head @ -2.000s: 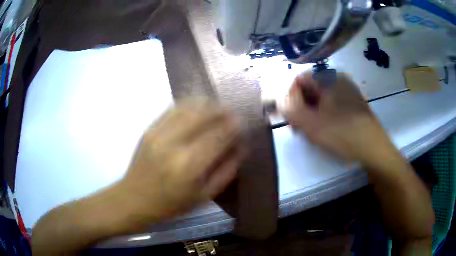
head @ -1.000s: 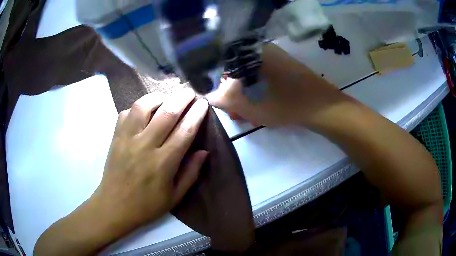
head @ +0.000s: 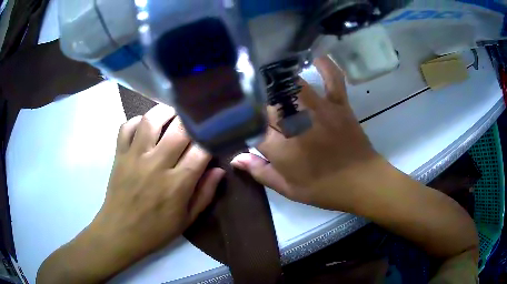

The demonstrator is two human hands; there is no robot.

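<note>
A dark-brown cloth strip runs from under the machine head over the table's front edge. The white and blue sewing machine head blocks the view of the needle area. My left hand lies flat on the cloth, its fingertips partly hidden by the head. My right hand is at the strip's right side, thumb on the cloth near the head; its fingers are partly hidden behind machine parts. I cannot tell if it holds a label. A tan label stack lies at the right of the bed.
More brown cloth spreads over the far left of the white table. A measuring tape strip edges the table's front. A green perforated basket stands at the right, beyond the edge. Dark cloth lies below the edge.
Both hands came together at the machine, and the head now fills more of the view. Since one second ago, my right hand has shifted slightly, and the black heap is hidden.
</note>
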